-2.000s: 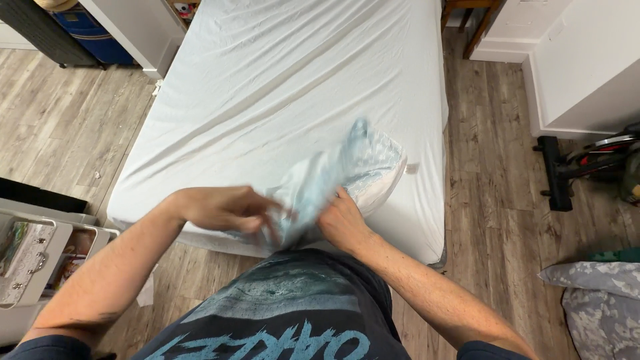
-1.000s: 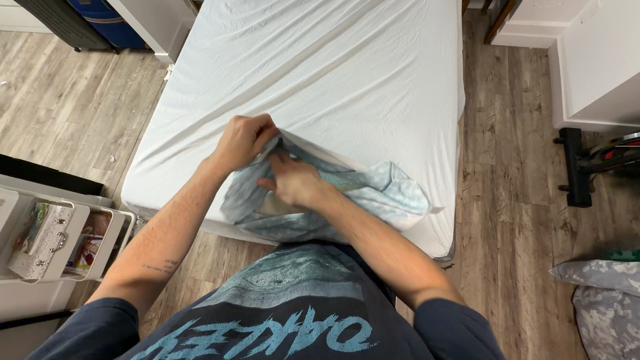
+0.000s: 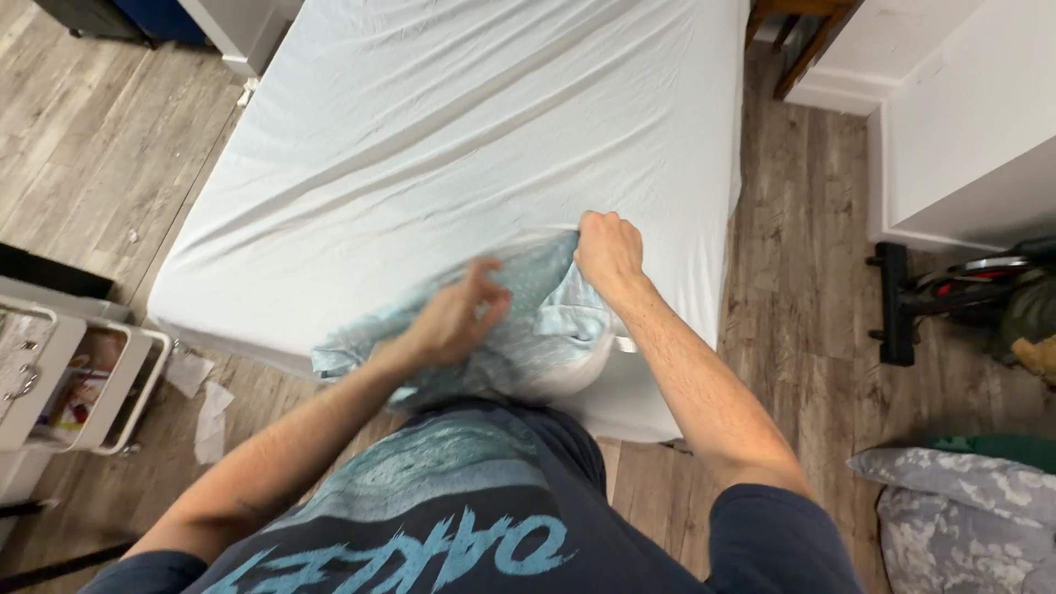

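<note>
A bunched light blue and white patterned cloth, its exact kind unclear, lies over the near edge of a bed with a white fitted sheet. My right hand is closed on the upper right edge of this cloth and holds it up a little from the mattress. Blurred by motion, my left hand is over the middle of the cloth with its fingers apart and bent; no grip on the fabric shows. The cloth's near side rests against my shirt, and its underside is hidden.
A white cart with drawers stands at the left, with paper scraps on the floor beside it. Grey patterned bedding lies at the lower right, below a black metal equipment foot. Wooden furniture legs stand at the upper right.
One second ago both hands were together at the cloth's left part. My right hand has since moved right and now grips the upper right edge; my left hand is off the edge it held.
</note>
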